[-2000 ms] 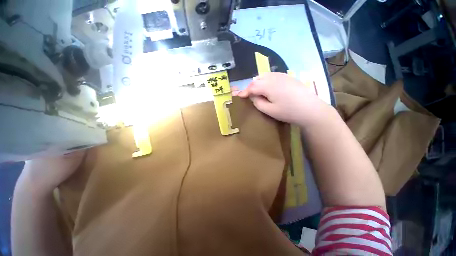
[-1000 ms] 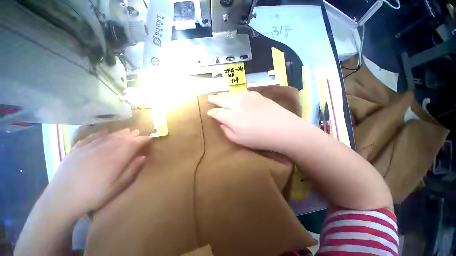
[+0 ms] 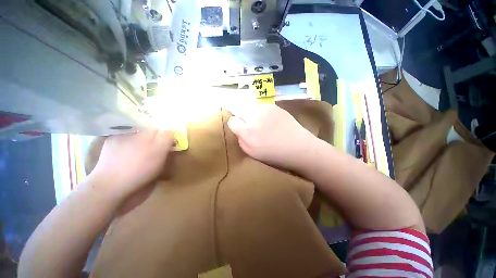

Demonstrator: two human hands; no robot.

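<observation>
A brown garment panel point(image 3: 261, 217) with a centre seam lies in front of the sewing machine point(image 3: 60, 70), its upper edge in the lamp glare. My right hand point(image 3: 266, 130) rests on the panel just right of the seam, fingertips near the upper edge. My left hand point(image 3: 136, 155) is on the panel at the left, its fingertips at a yellow guide point(image 3: 180, 140). Another yellow guide with black handwriting point(image 3: 264, 87) shows above my right hand. Whether my fingers pinch the cloth is hidden by glare. A small plain tan-yellow piece point(image 3: 215, 272) lies at the bottom edge.
The white work board point(image 3: 326, 32) has handwriting and yellow strips. Thin dark and red tools point(image 3: 361, 140) lie on its right side. Brown cloth pieces point(image 3: 429, 179) are heaped further right. The machine's metal clamp plate point(image 3: 261, 58) is above the panel.
My right hand has moved from the panel's upper right corner to beside the seam. My left hand has come from under the machine head onto the cloth, and its fingers have drawn in at the guide.
</observation>
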